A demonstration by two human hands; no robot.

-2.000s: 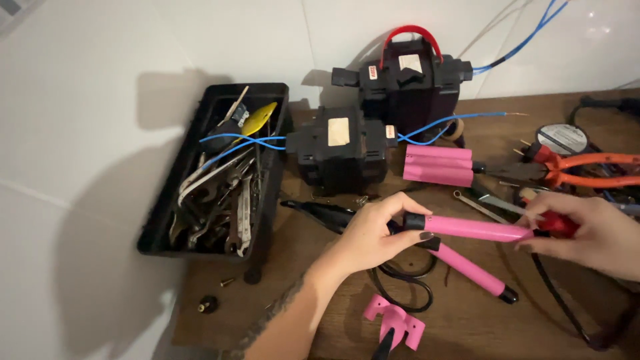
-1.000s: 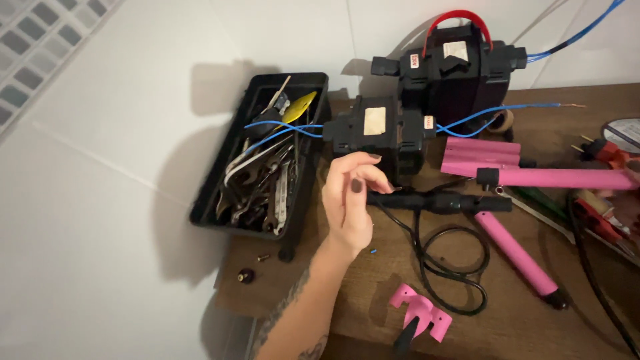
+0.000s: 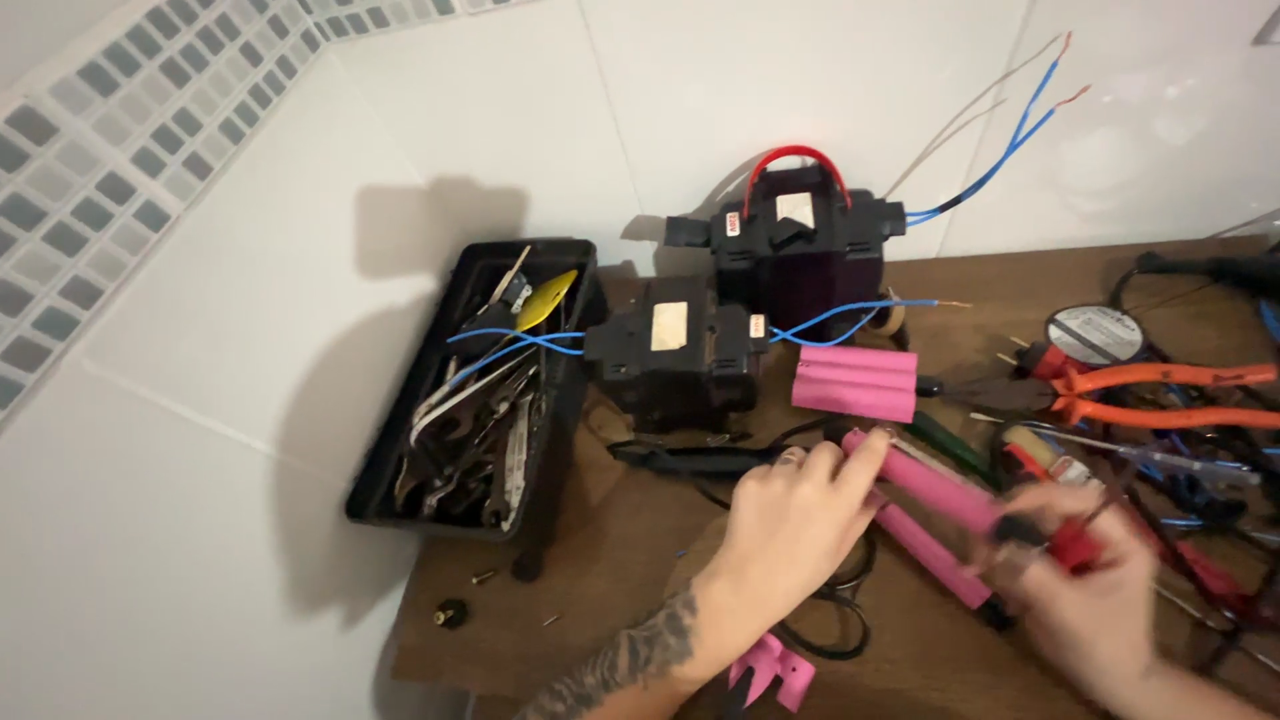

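My left hand rests its fingers on the near-left end of a pink tube. At the tube's other end, with its black cap, my right hand is blurred and closed around a red-handled tool, whose kind I cannot tell. A second, thinner pink tube lies below on the wooden table, partly behind the hands. A pink ribbed piece lies just above them. Left of my fingers is a black cylindrical tool with a cord. A pink bracket lies near the forearm.
Two black transformers with blue wires stand by the tiled wall. A black tray of wrenches is at the left. Orange-handled pliers, a solder spool and tangled wires lie at the right. Small screws lie near the edge.
My left hand has moved from the black corded tool to the pink tube. My right hand, out of view a second ago, is in view again at the tube's capped end. The tube now slants.
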